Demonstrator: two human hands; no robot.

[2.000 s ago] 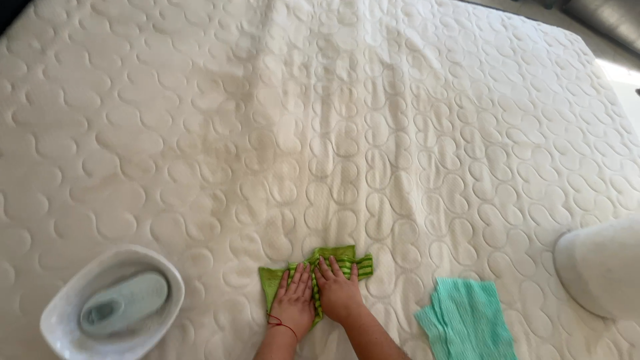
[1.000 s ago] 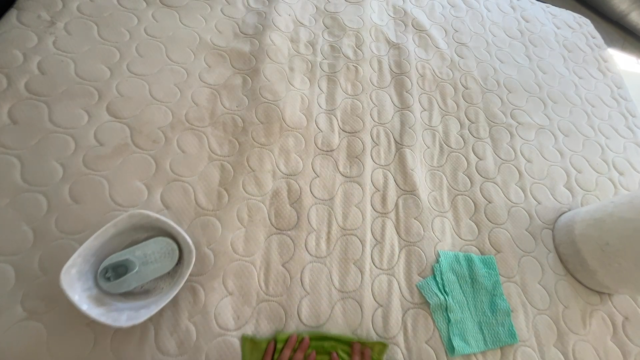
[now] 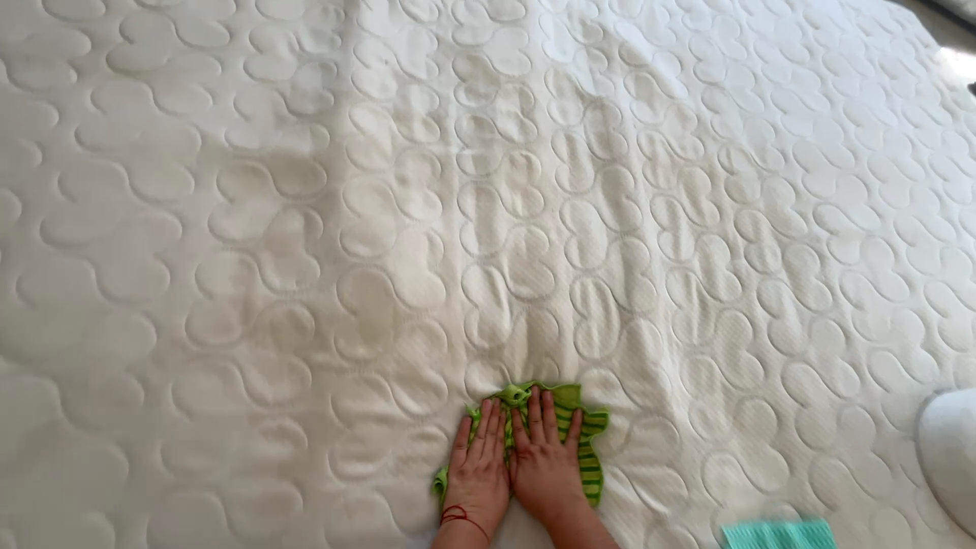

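Note:
Both hands lie flat, side by side, on a crumpled green striped cloth (image 3: 592, 457) at the bottom centre. My left hand (image 3: 479, 457), with a thin red string round its wrist, presses on the cloth's left part. Beside it my right hand (image 3: 545, 454) rests palm down on the middle of the cloth, fingers a little spread. Under the cloth is a quilted white mattress (image 3: 381, 305) with a looping stitched pattern, wrinkles and brownish discoloured patches.
A folded turquoise cloth (image 3: 779, 534) lies at the bottom edge, right of my hands, partly cut off. A white rounded object (image 3: 949, 454), perhaps a container, stands at the right edge. The mattress edge shows at the upper right.
From a second ago, my hands and the green cloth have moved forward from the bottom edge. The view has shifted, leaving the white bowl with the pale green object out of frame.

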